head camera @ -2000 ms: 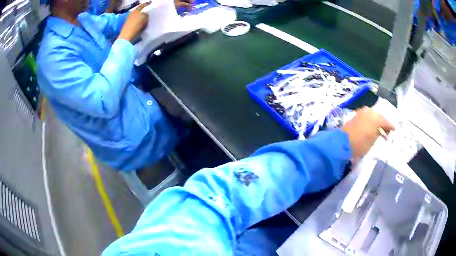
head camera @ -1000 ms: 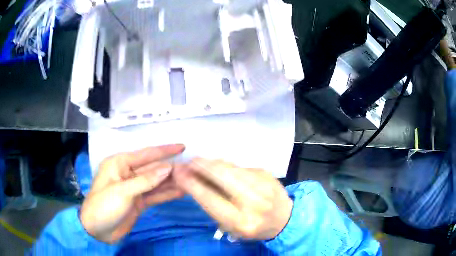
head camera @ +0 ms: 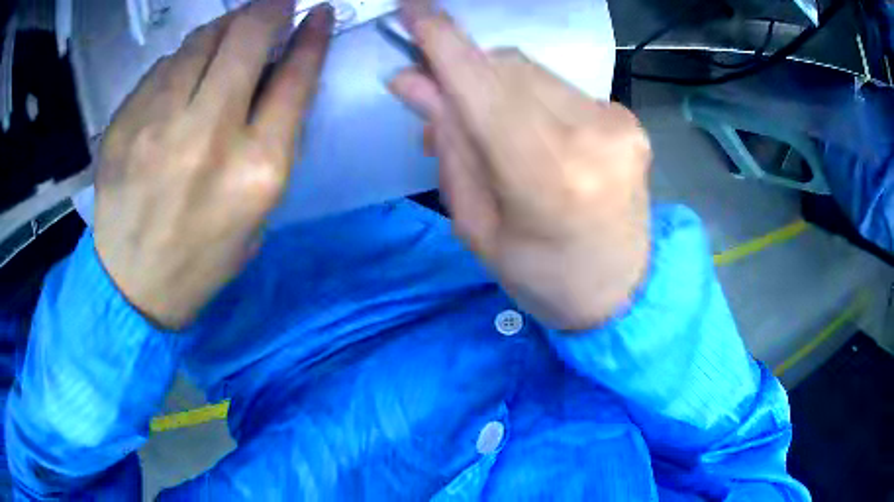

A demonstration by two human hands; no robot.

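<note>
The white plastic housing point(head camera: 362, 14) shows at the top edge, mostly cut off by the picture and covered by my hands. A white sheet point(head camera: 363, 132) lies under it and reaches toward my body. My left hand point(head camera: 196, 167) lies over the housing's left part, fingers pointing up at its near edge; whether it grips anything is hidden. My right hand point(head camera: 539, 176) is blurred, with its fingertips at the near edge. A slim dark object point(head camera: 400, 41) shows between its fingers; I cannot tell what it is.
Black cord point(head camera: 725, 76) hangs by the bench edge at upper right. A pale stool point(head camera: 760, 147) stands below it, beside another person's blue-clothed part point(head camera: 863, 167) at the right edge. Yellow floor lines point(head camera: 760, 241) show on both sides of my body.
The view has tipped down toward my body. My hands have moved from in front of the housing up to its near edge and are apart. The slim dark object now shows at my right fingers.
</note>
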